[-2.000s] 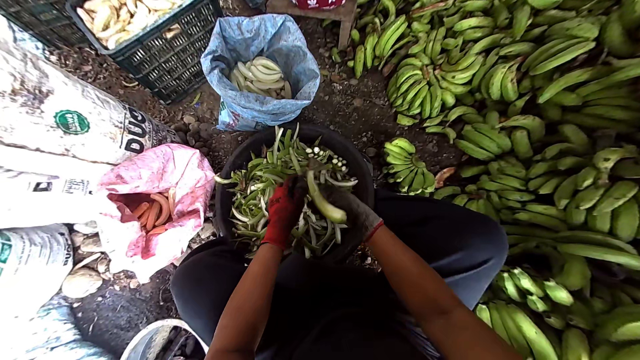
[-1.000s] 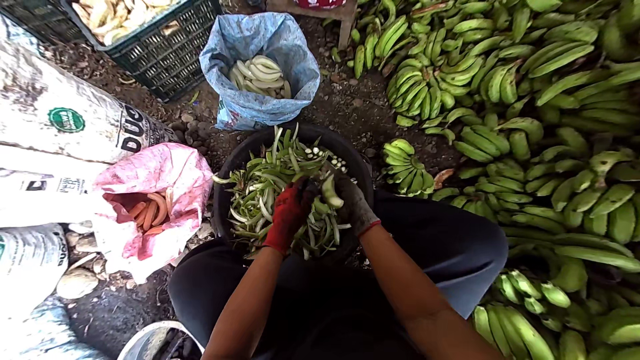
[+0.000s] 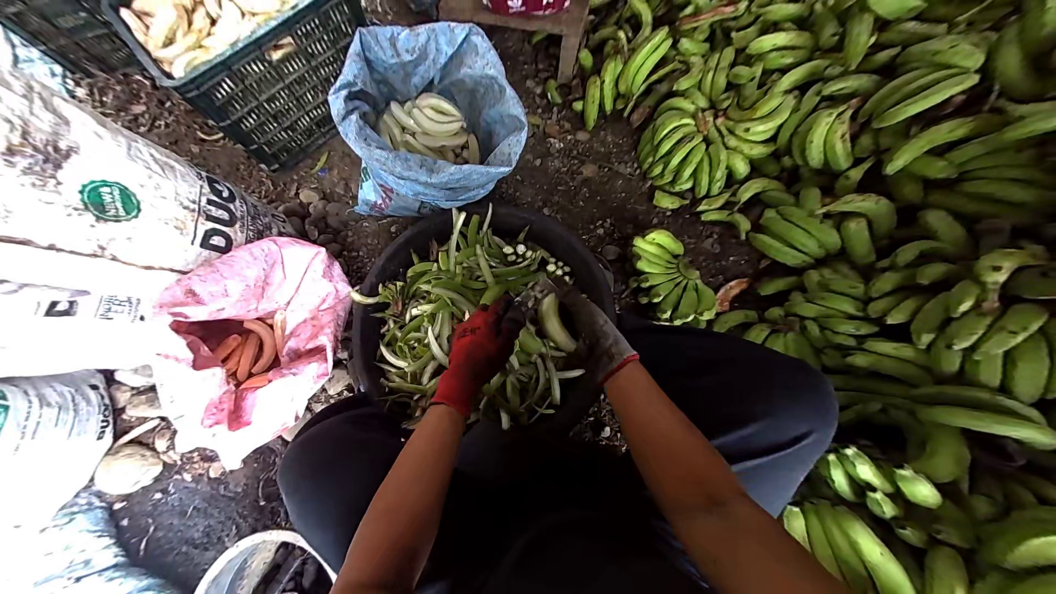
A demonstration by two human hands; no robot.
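Over a black tub (image 3: 367, 330) heaped with green and white banana peels (image 3: 437, 309), my two gloved hands work close together. My right hand (image 3: 590, 330), in a grey glove with a red cuff, grips a partly peeled green banana or plantain (image 3: 555, 323). My left hand (image 3: 483, 346), in a red glove with dark fingers, is closed near the fruit's upper end; whether it grips the fruit or a small tool is hidden. Small cut stem ends lie at the tub's upper right. Beyond the tub stands a blue sack (image 3: 429, 177) with peeled fruit (image 3: 433, 124) in it.
Green banana bunches (image 3: 825, 239) pile up along the right. At left, a pink sack (image 3: 305, 280) holds reddish fruit (image 3: 247, 355) beside white printed sacks (image 3: 124, 181). A dark crate (image 3: 272, 99) of pale peeled fruit stands upper left, a wooden stool (image 3: 528, 18) at the top, a white bucket (image 3: 239, 561) below.
The fruit stuck out from between my hands toward the lower right two seconds ago; now it lies nearly upright beside my right hand. Both hands have stayed over the tub.
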